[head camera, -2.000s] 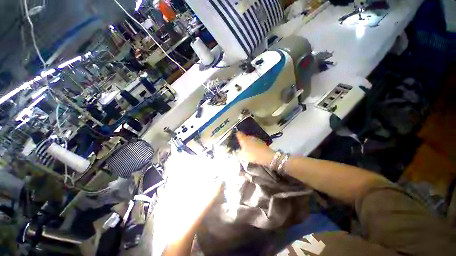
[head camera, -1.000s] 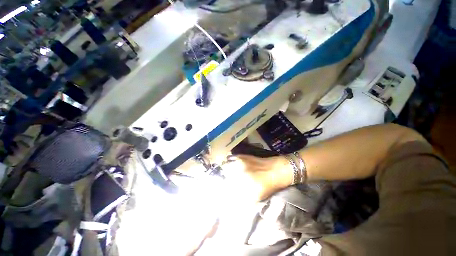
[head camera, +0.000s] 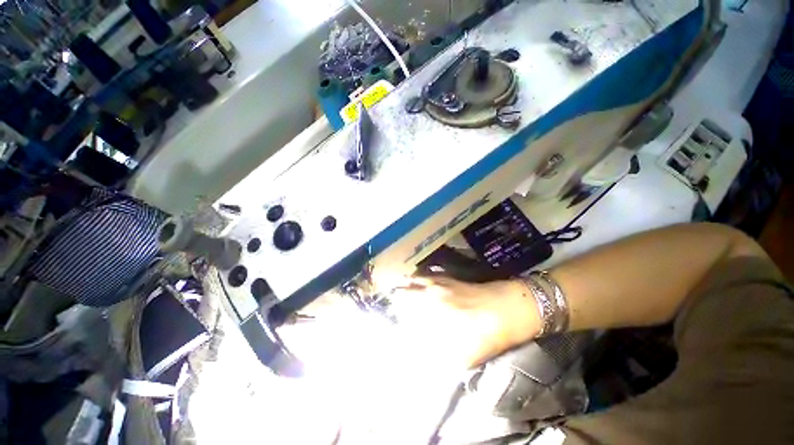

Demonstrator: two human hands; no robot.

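Note:
The sewing machine head (head camera: 435, 187), white with a blue stripe and JACK lettering, runs diagonally across the view. My right hand (head camera: 466, 315), with bracelets at the wrist, reaches in under the arm beside the needle area. Its fingers are washed out by the lamp, so its grip cannot be told. The grey-brown garment piece (head camera: 544, 382) lies below my right wrist, its left part lost in the glare. My left hand cannot be made out in the white glare. The presser foot and needle are also hidden by the glare.
A phone (head camera: 508, 236) with a lit screen lies under the arm, a thin black cord beside it. A control box (head camera: 699, 156) is at the right. Striped cloth (head camera: 100, 252) and dark pieces with white strips (head camera: 171, 330) are heaped at the left. Teal spools (head camera: 331, 102) stand behind the arm.
The view has moved in close, so the machine head looks larger. My right hand stays beside the needle area. My left forearm, visible before, is now lost in glare.

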